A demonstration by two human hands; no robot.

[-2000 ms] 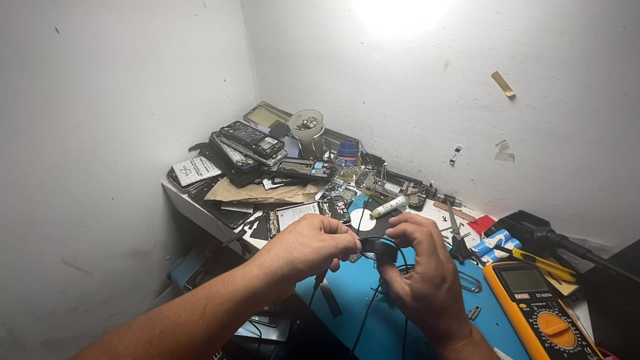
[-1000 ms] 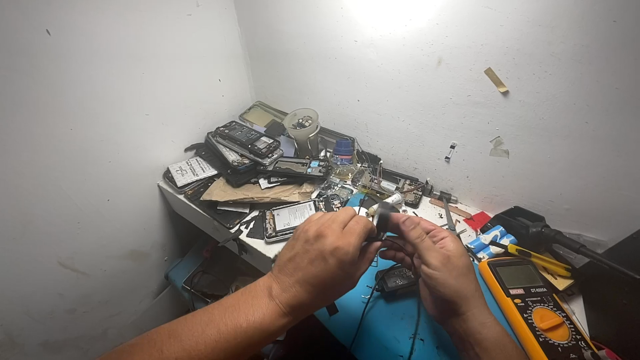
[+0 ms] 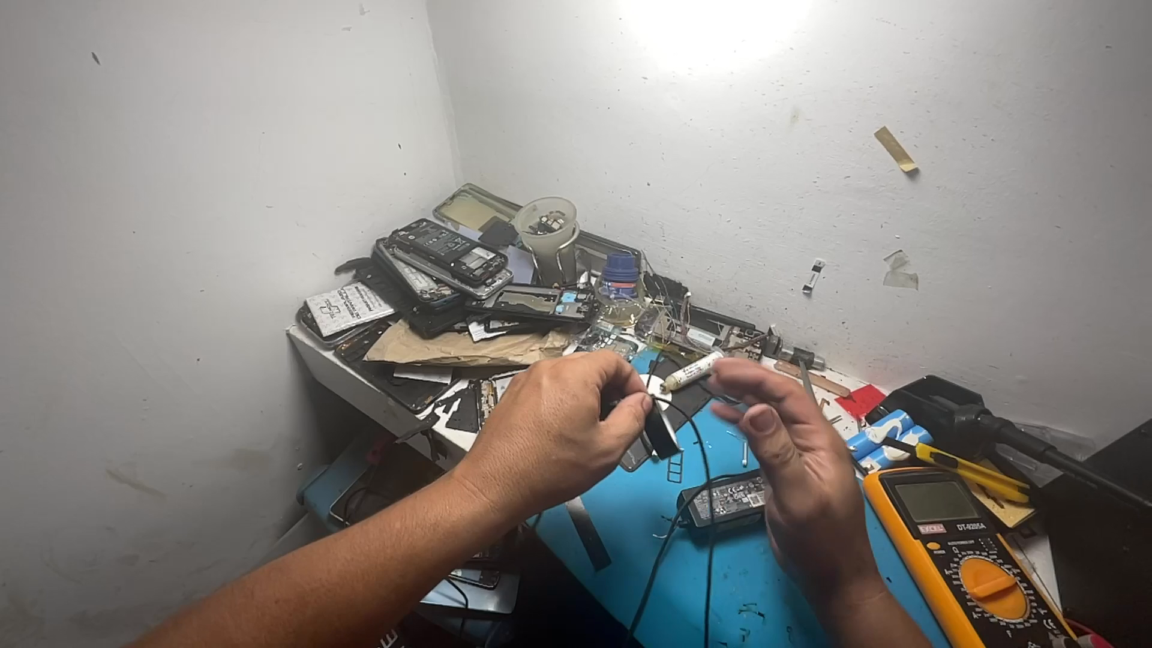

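Note:
My left hand pinches a thin black cable between thumb and forefinger, above the blue work mat. A short, dark, glossy strip, perhaps tape, hangs just below those fingertips. To its right, my right hand is raised with its fingers apart and nothing visible in it. On the mat between and below the hands lies a black power adapter, partly behind the right hand. A white tube lies beyond the fingertips. The left fingers hide the exact grip on the cable.
Disassembled phones are piled at the back left, beside brown paper. Behind stand a cup of small parts and a blue-capped bottle. A yellow multimeter, a yellow cutter and blue battery cells lie right.
My right hand has let go at the cable and moved right, its fingers now spread. The dark strip hangs by my left fingertips; a second ago a dark piece was between both hands.

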